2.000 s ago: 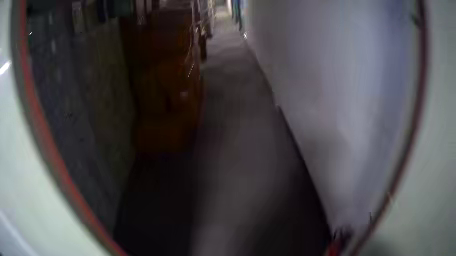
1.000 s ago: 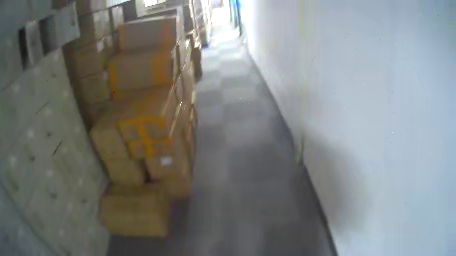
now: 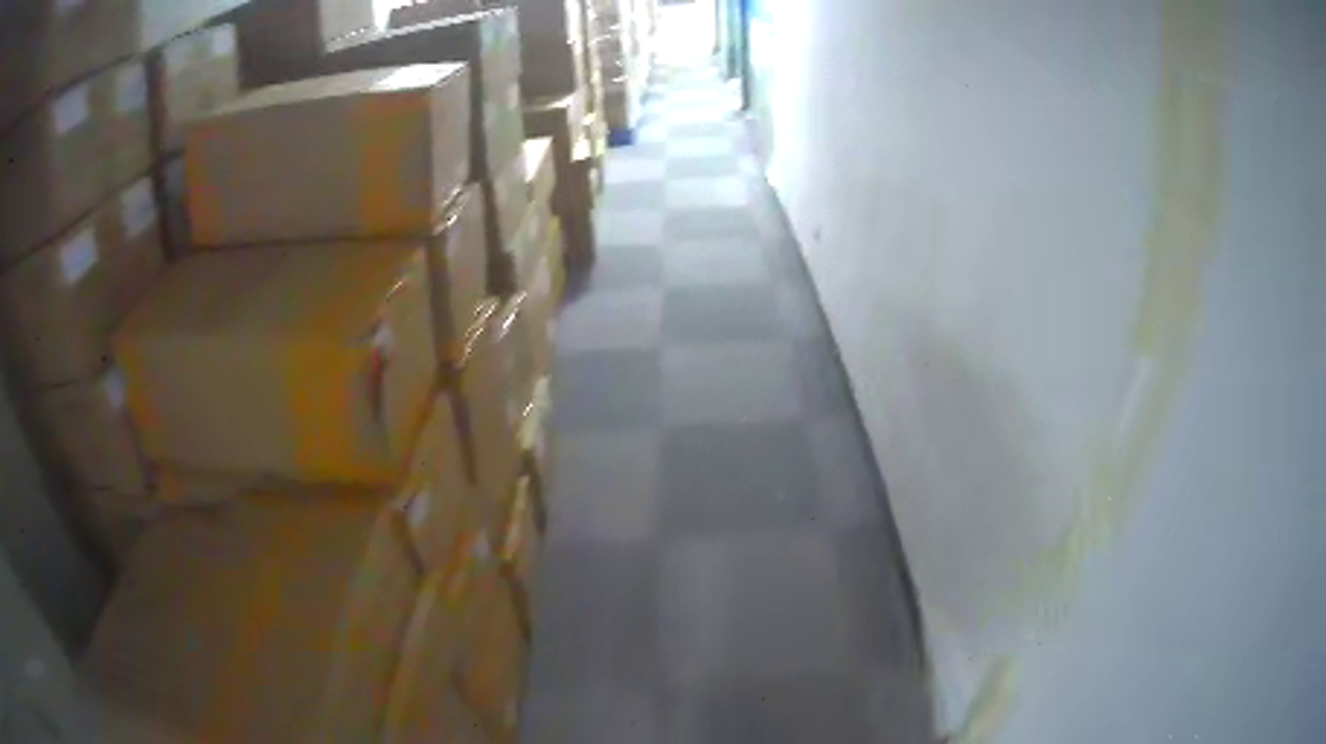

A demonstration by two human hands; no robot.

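Observation:
Neither of my hands is in the picture. Nearest in front of me on the left, closed brown cartons (image 3: 247,385) with yellow-orange tape are stacked several high. An upper carton (image 3: 291,167) lies on top of the nearer stack. Some cartons have small white labels. The picture is somewhat blurred, and the print on the labels cannot be read.
A grey checkered floor (image 3: 727,371) runs ahead between the cartons and a white wall (image 3: 989,291) on the right. The wall has a yellowish strip (image 3: 1171,247). More cartons line the left side towards a bright far end.
The view has moved forward along the corridor. The stacked cartons are nearer and larger, and the pale wall at the left has mostly left the view. The picture is brighter than two seconds ago.

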